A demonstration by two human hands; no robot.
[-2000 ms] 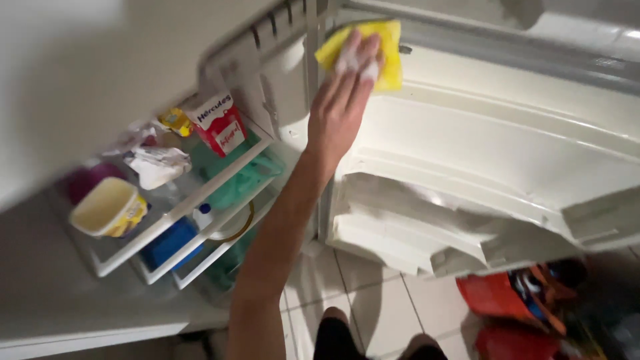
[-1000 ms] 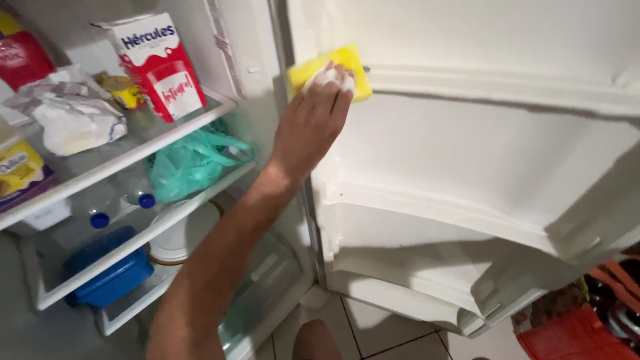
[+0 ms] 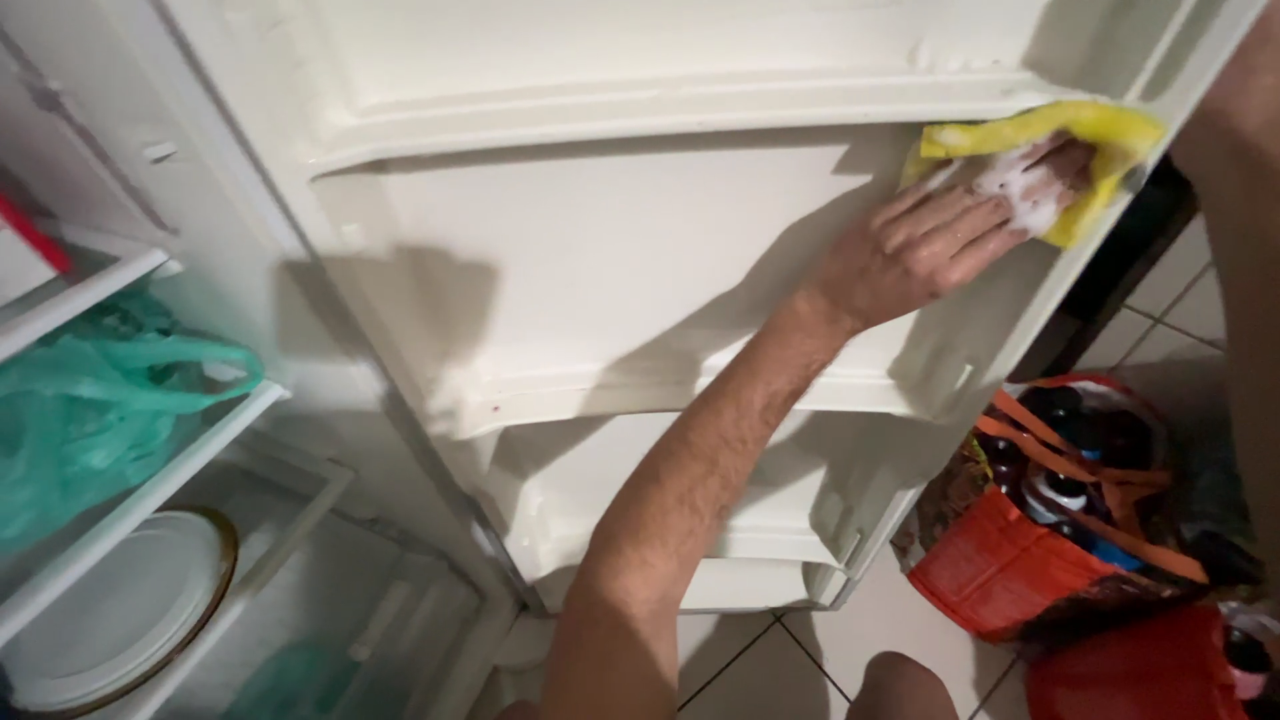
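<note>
My left hand [image 3: 940, 235] presses a yellow cleaning cloth [image 3: 1105, 150] against the right end of a shelf edge on the inside of the open white refrigerator door [image 3: 620, 240]. White foam covers the fingers and part of the cloth. The cloth spreads out past the fingertips towards the door's outer rim, and its underside is hidden. The forearm crosses the lower door shelves from the bottom of the view. At the right edge part of another arm [image 3: 1240, 200] shows, blurred; my right hand itself cannot be seen.
Inside the refrigerator at left are a green plastic bag [image 3: 90, 410], a round white lidded dish [image 3: 120, 610] and a red-and-white box [image 3: 25, 250]. Red bags [image 3: 1020, 560] holding bottles stand on the tiled floor [image 3: 760, 660] at right, near the door's outer edge. A knee shows below.
My left hand has moved with the yellow cloth from the hinge side of the door to its outer side. The view has shifted towards the door.
</note>
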